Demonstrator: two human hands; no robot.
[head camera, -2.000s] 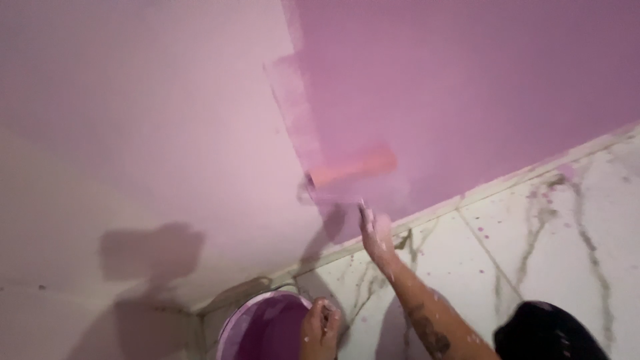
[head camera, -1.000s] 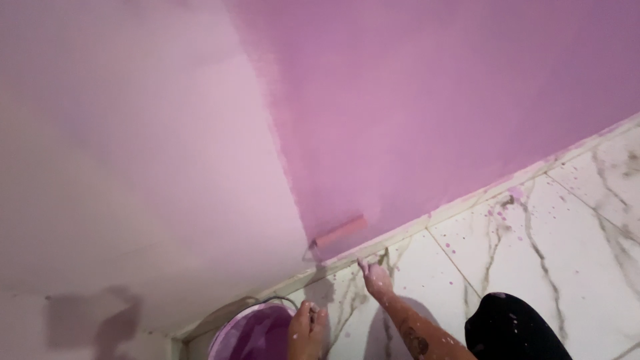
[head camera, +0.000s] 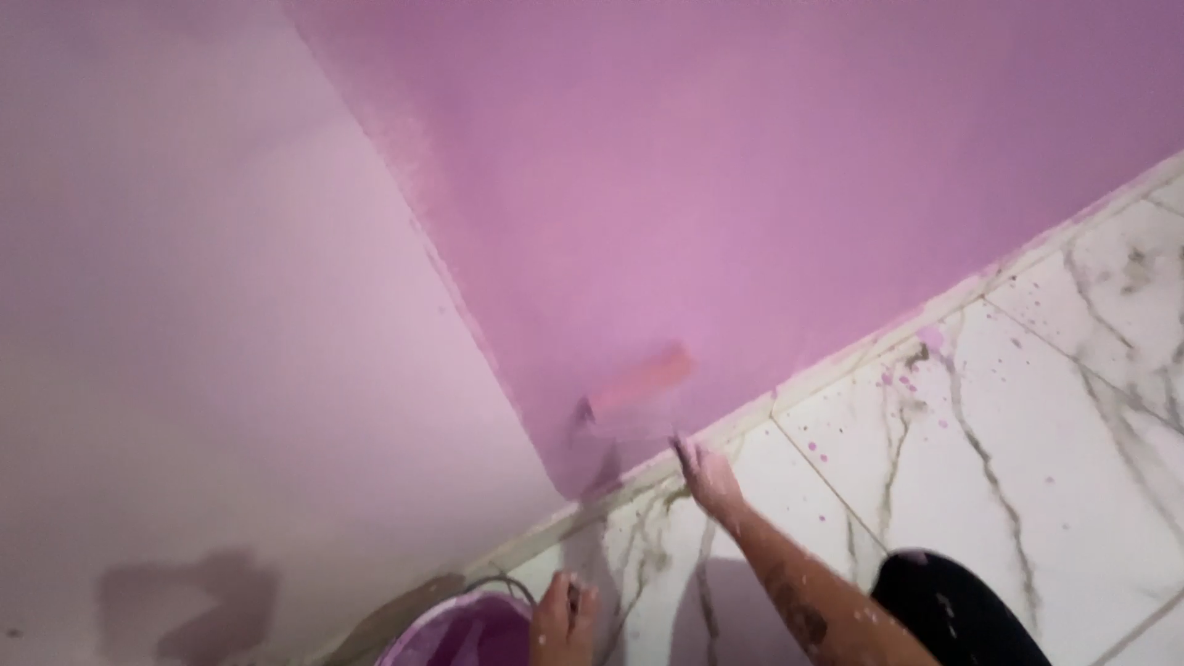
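Observation:
My right hand (head camera: 710, 476), flecked with paint, is closed around the handle of a paint roller. The roller's pinkish sleeve (head camera: 640, 381), a little blurred, lies against the purple-painted wall (head camera: 740, 185) low down, close to the edge of the paler wall area (head camera: 231, 324). At the bottom, my left hand (head camera: 564, 615) has its fingers curled at the right side of a bucket of purple paint (head camera: 462, 634). Whether it grips the bucket or something else cannot be told.
A pale baseboard (head camera: 832, 370) runs diagonally between wall and floor. The marble-look tile floor (head camera: 962, 462) bears purple paint drops. A black-clad knee (head camera: 953, 601) is at the lower right. Shadows fall on the pale wall at lower left.
Over the last second the roller has moved up the wall from near the baseboard, with my right hand on its handle. My left hand remains beside the bucket.

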